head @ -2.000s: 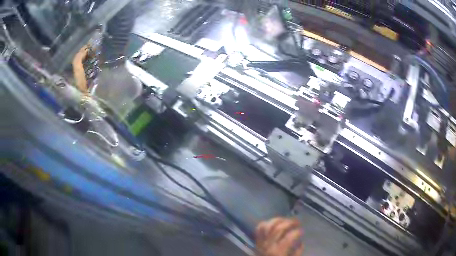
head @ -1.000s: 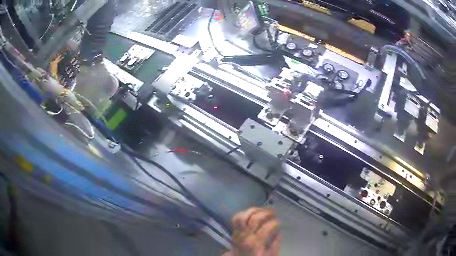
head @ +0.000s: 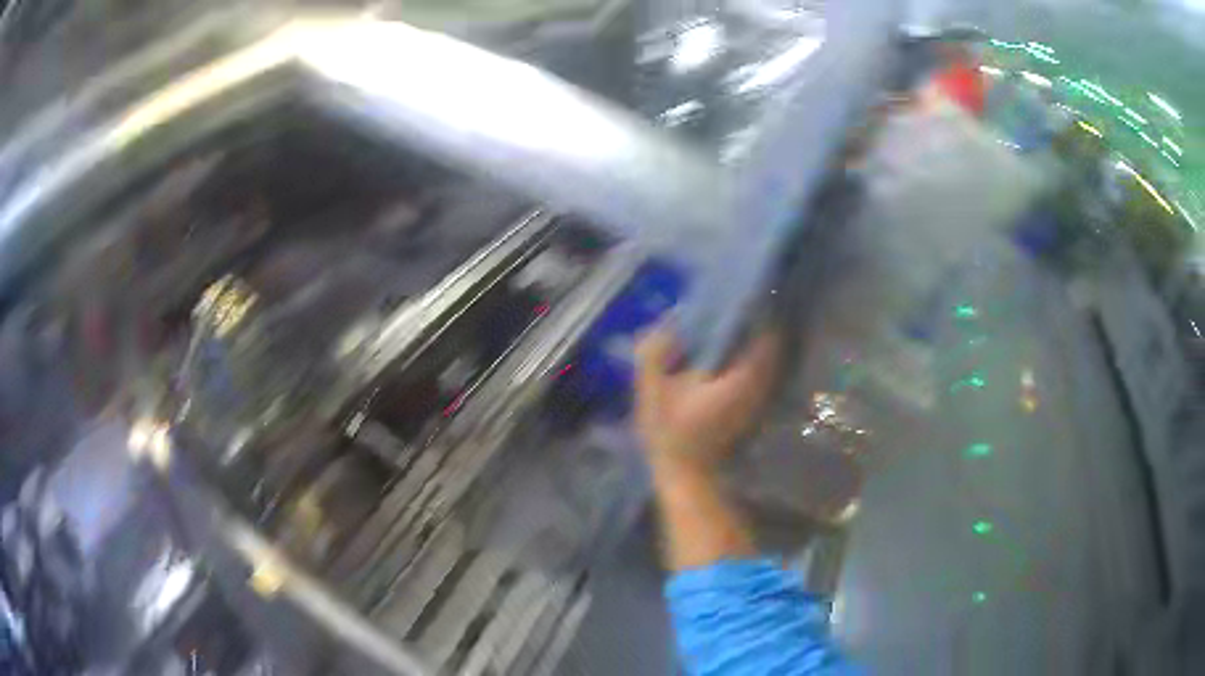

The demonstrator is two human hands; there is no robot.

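The frame is badly blurred. My right hand point(head: 710, 407), bare below a bright blue sleeve, is near the middle, thumb on the left and fingers on the right. It is closed around the lower visible part of a silver-grey machine frame post point(head: 789, 178). A bright blue part point(head: 632, 324) sits just left of the hand, behind the post. The conveyor track point(head: 463, 310), long rails with a dark gap, runs diagonally left of it, with small red lights. My left hand is not in view.
A thick pale frame beam point(head: 489, 112) crosses the upper left to the post. Right of the post lies a grey floor point(head: 1044, 462) with green light reflections. A pale blurred shape point(head: 945, 178) with red above it stands at upper right; I cannot tell what it is.
The view has swung from close over the track to the machine's frame and floor. My right hand, earlier low over the deck, is now on the post. The hand earlier at upper left is gone.
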